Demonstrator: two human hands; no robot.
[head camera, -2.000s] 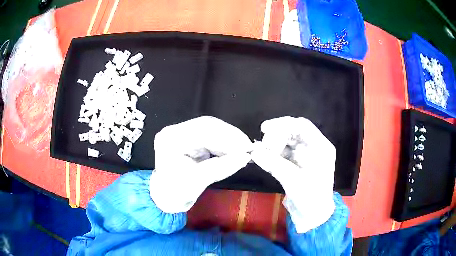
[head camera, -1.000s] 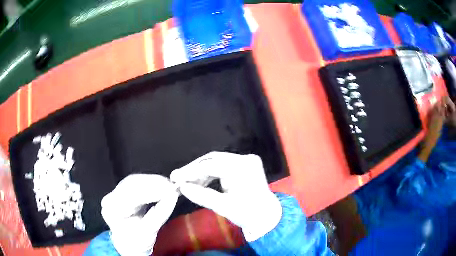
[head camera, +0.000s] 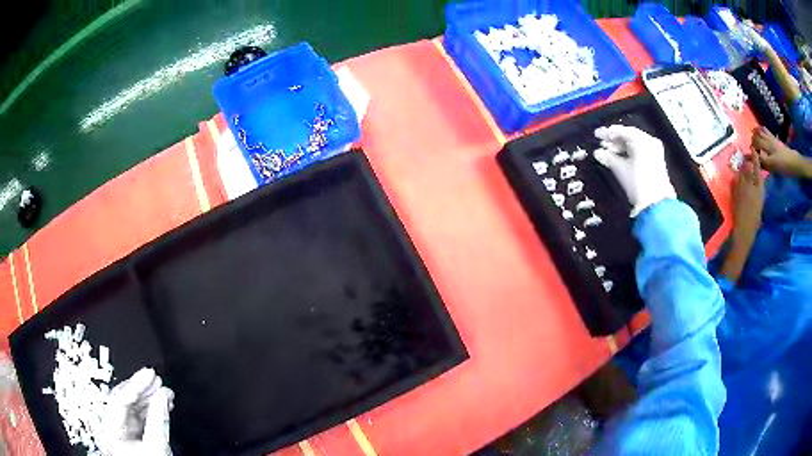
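My left hand (head camera: 141, 414), in a white glove, is at the pile of small white plastic housings (head camera: 78, 378) in the left part of the large black tray (head camera: 267, 267). Its fingers are curled, and whether it holds a housing cannot be told. My right hand (head camera: 630, 160), also white-gloved, is over the small black tray (head camera: 556, 258) at the right, near its far side. Its fingertips are together beside rows of small white pieces (head camera: 572, 187). Whether something is between them is hidden.
A blue bin (head camera: 289, 116) with tiny metallic bits stands beyond the large tray. Another blue bin (head camera: 543, 62) holds white pieces. A white-rimmed tray (head camera: 690, 111) lies beyond the small tray. Another person's bare hands (head camera: 764, 158) and blue sleeves are at the right. A green surface lies behind.
My hands were together over the large tray and have parted. The left moved to the housing pile, the right out to the small black tray. The view has turned to the right.
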